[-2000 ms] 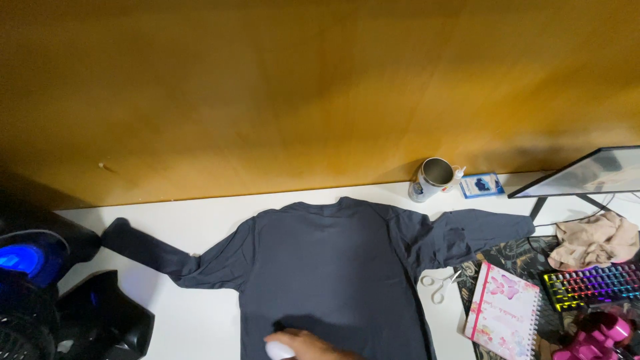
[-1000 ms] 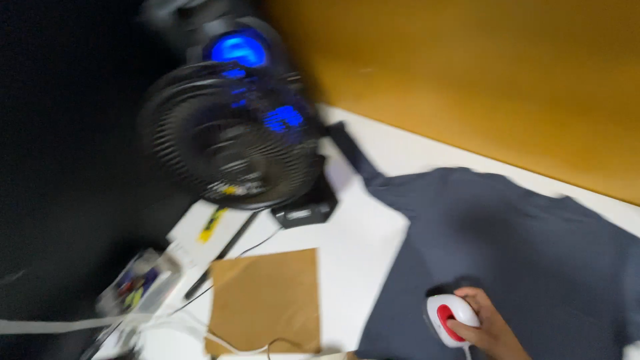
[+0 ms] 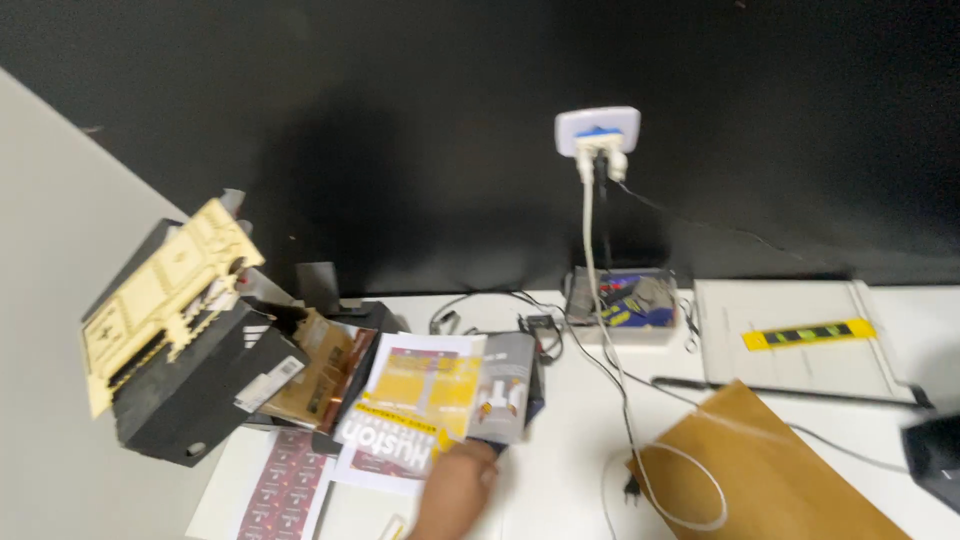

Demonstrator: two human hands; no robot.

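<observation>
My left hand (image 3: 459,480) reaches up from the bottom edge, its fingers closed at the lower edge of a stack of printed sheets (image 3: 420,397). The sheets are yellow, white and maroon and bear large writing. A grey printed page (image 3: 502,390) curves along their right side. The fingertips are blurred and partly hidden. Just left of the stack lie a brown paper package (image 3: 319,367) and a black cardboard box (image 3: 202,382) with a label. A cut-out wooden sheet (image 3: 169,292) leans on that box. My right hand is out of view.
White cords run from a wall socket (image 3: 598,135) down to the white table. A small box of odds and ends (image 3: 622,300) stands by the wall. At the right are a yellow spirit level (image 3: 810,334), brown paper (image 3: 757,465) and a loose black plug (image 3: 632,489). A maroon patterned sheet (image 3: 285,487) lies lower left.
The view has swung far left, away from the dark shirt, the fan and the hand holding a small white and red iron. My left hand has come into view at the printed sheets.
</observation>
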